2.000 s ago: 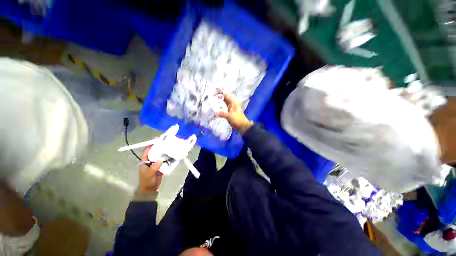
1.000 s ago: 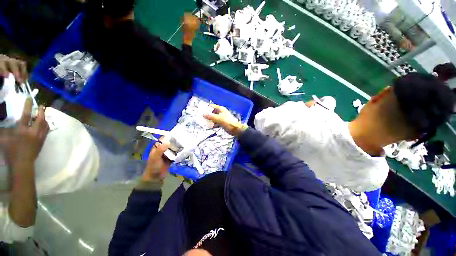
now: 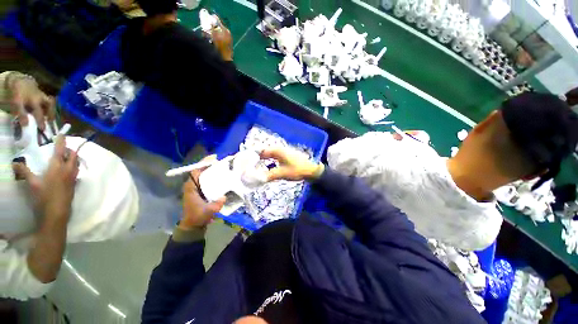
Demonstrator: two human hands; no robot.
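Note:
A white camera housing (image 3: 222, 181) with a straight white antenna (image 3: 187, 168) pointing left is held over the blue crate. My left hand (image 3: 198, 201) grips the housing from its left side and below. My right hand (image 3: 291, 164) is at the housing's right side, its fingers on a rounded white part (image 3: 253, 174) against the housing. Whether that part is separate or joined is too blurred to tell. The blue crate (image 3: 315, 134) below holds many loose, pale small parts (image 3: 279, 204).
A green bench (image 3: 412, 104) runs across the back with a heap of white bodies (image 3: 329, 47) and a metal fixture (image 3: 277, 16). People work close by at left, at the bench and at right. Another blue crate (image 3: 149, 120) stands at the upper left.
My right hand has come from above the crate's parts to the housing. My left hand still holds the housing, now turned slightly. The view has shifted a little.

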